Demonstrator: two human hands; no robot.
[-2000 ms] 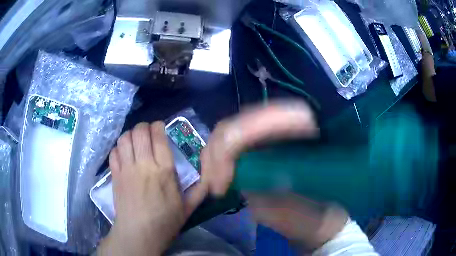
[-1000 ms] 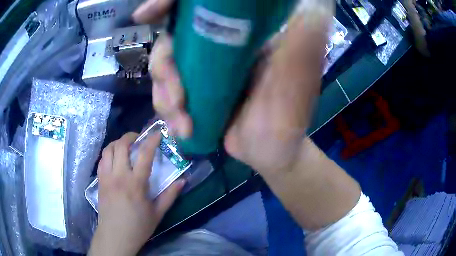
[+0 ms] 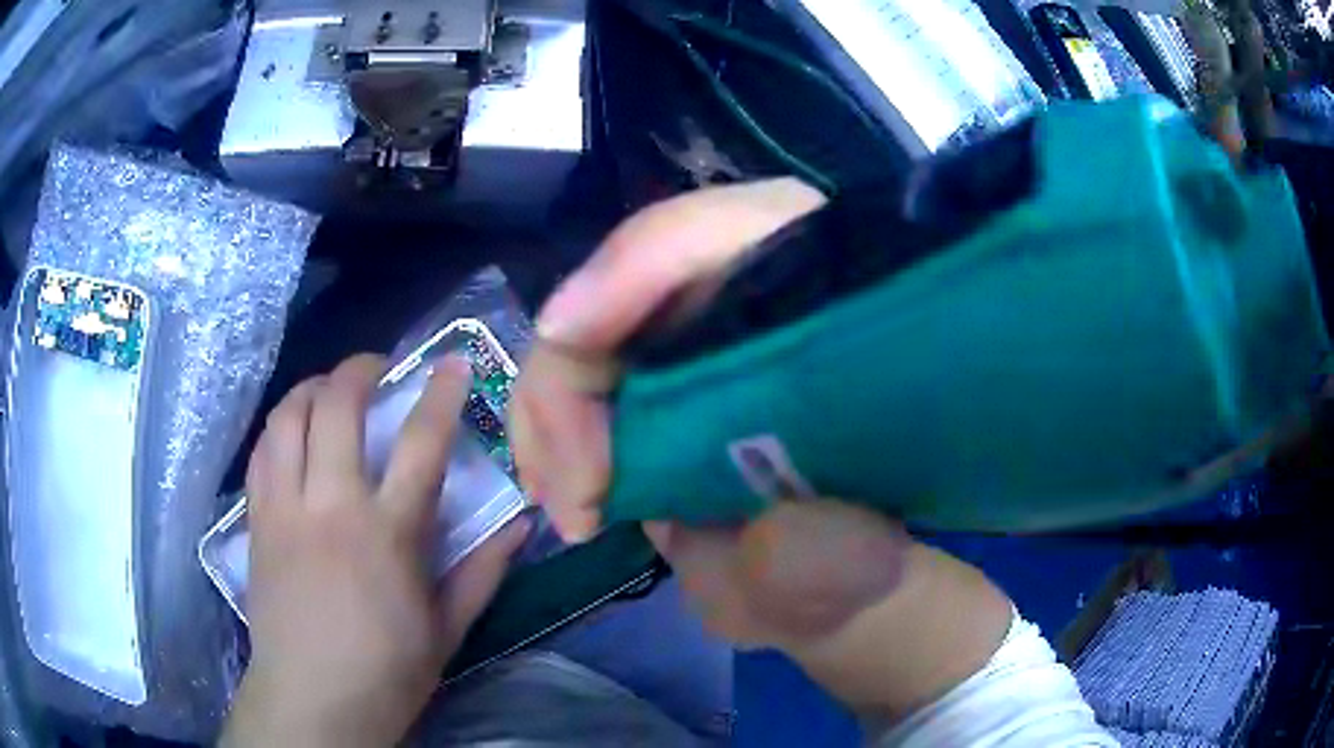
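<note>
My left hand (image 3: 344,526) lies flat over a white open housing (image 3: 223,552), its fingers and thumb holding it down on the bench. A green circuit board (image 3: 486,402) shows at the housing's upper right end. My right hand (image 3: 585,395) grips a large teal-green electric screwdriver (image 3: 936,351), which is tilted and looms close to the camera. Its front end is by the circuit board. The tip is hidden behind my right fingers, so I cannot tell whether it touches a screw.
Another housing with a board (image 3: 76,482) lies on a bubble bag (image 3: 242,241) at the left. The metal screw feeder (image 3: 410,73) stands at the back. Green-handled tools (image 3: 761,110) and a bagged housing (image 3: 936,66) lie right of it. A stack of pale sheets (image 3: 1185,665) is at lower right.
The screwdriver has swung from upright near the feeder to a slant with its body to the right. My right hand is now beside the circuit board. My left hand still holds the housing.
</note>
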